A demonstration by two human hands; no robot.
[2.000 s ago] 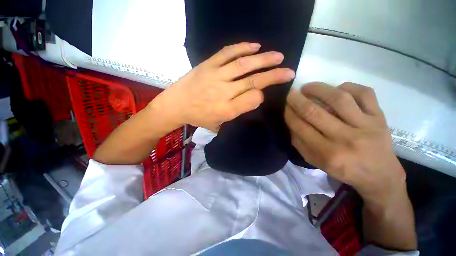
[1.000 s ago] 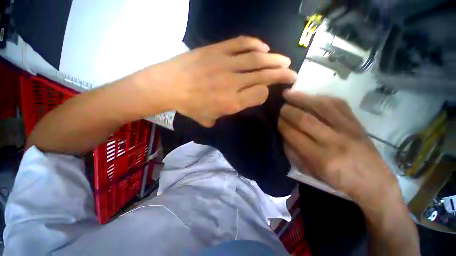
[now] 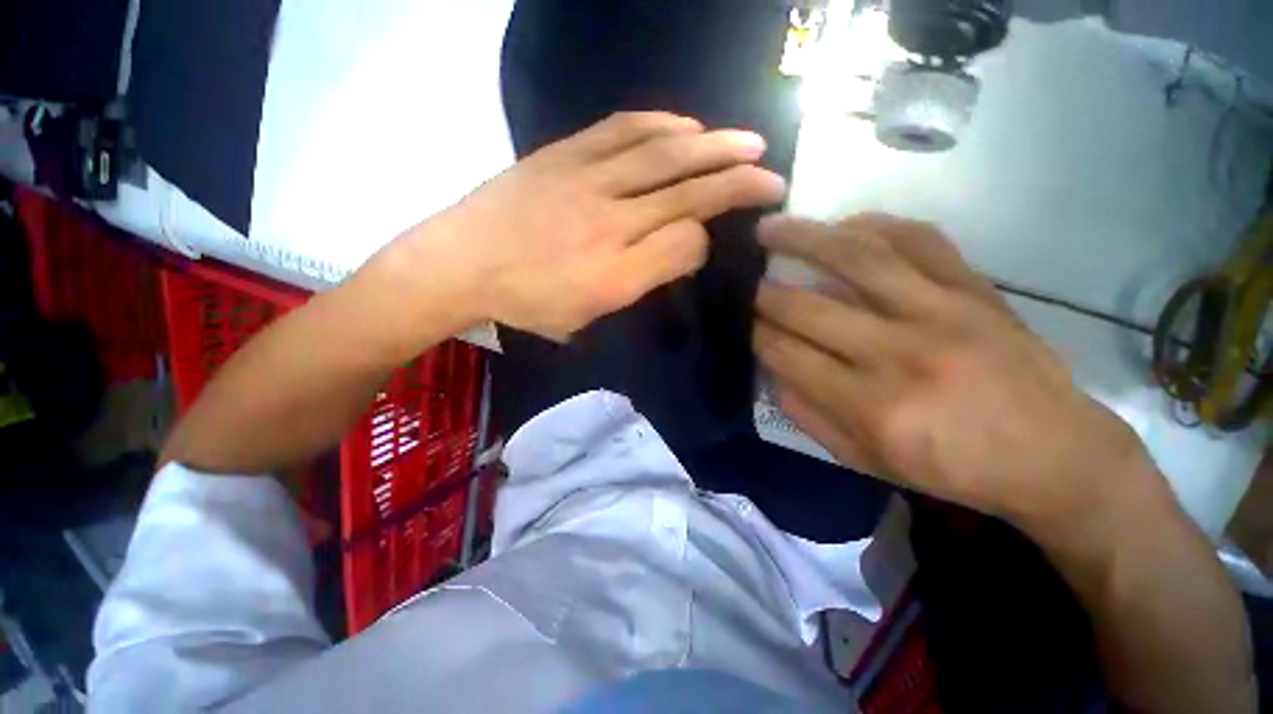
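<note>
A black fabric panel (image 3: 628,84) lies on the white table and hangs over its front edge towards my lap. My left hand (image 3: 586,230) rests flat on the panel with its fingers spread a little. My right hand (image 3: 907,349) is at the panel's right edge, fingertips touching or close to it; whether it pinches the cloth cannot be told. The needle area (image 3: 824,49) of the sewing machine is brightly lit beyond my hands, with a whitish ribbed knob (image 3: 926,109) beside it.
Yellowish scissor-like loops (image 3: 1212,342) lie on the table at the right. Another black piece (image 3: 196,105) lies at the left, near a small dark device (image 3: 102,156). A red basket (image 3: 405,460) stands under the table's ruler edge (image 3: 265,254).
The view has shifted, and the machine's lit needle area and knob now show. Both hands stay on or by the panel's right edge, with little change in their pose.
</note>
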